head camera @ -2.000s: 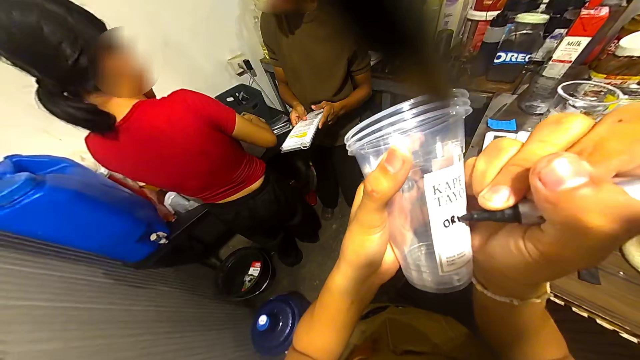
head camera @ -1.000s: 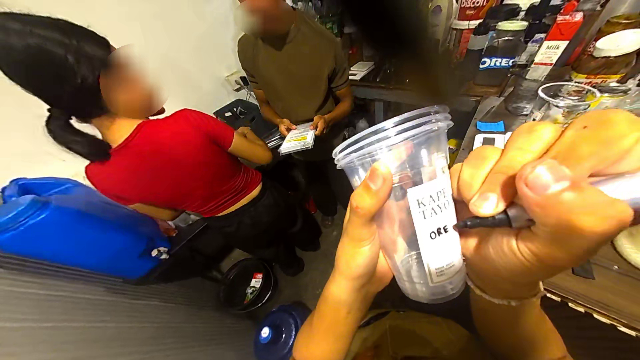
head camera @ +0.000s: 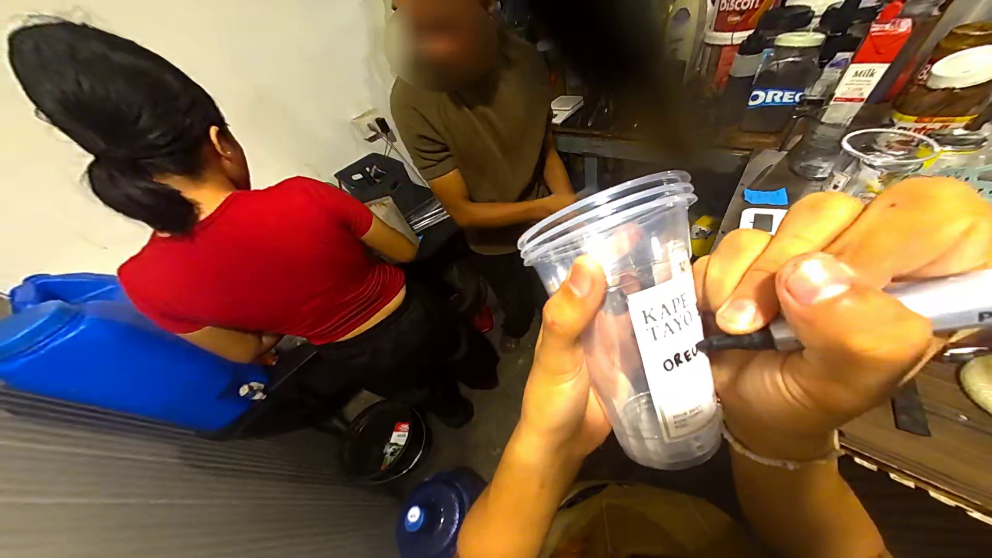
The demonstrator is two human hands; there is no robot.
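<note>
My left hand (head camera: 570,349) holds a stack of clear plastic cups (head camera: 628,387), tilted, with the rims toward the upper left. A white paper label (head camera: 673,395) on the outer cup bears print and handwritten black letters. In my right hand (head camera: 821,310) is a marker pen (head camera: 942,301), and its black tip meets the label at the end of the letters. A string bracelet (head camera: 783,463) circles my right wrist. The ends of some fingers of my left hand are hidden behind the cups.
A person in a red shirt (head camera: 271,256) and one in an olive shirt (head camera: 488,132) stand ahead. On the right counter (head camera: 945,446) are jars, a milk carton (head camera: 866,74) and glass vessels. A blue water container (head camera: 139,356) is at left; a water jug (head camera: 438,515) stands low at centre.
More black letters stand on the label, and the marker tip has moved along them. The person in olive held a flat pale item in both hands before; their arms are now drawn together.
</note>
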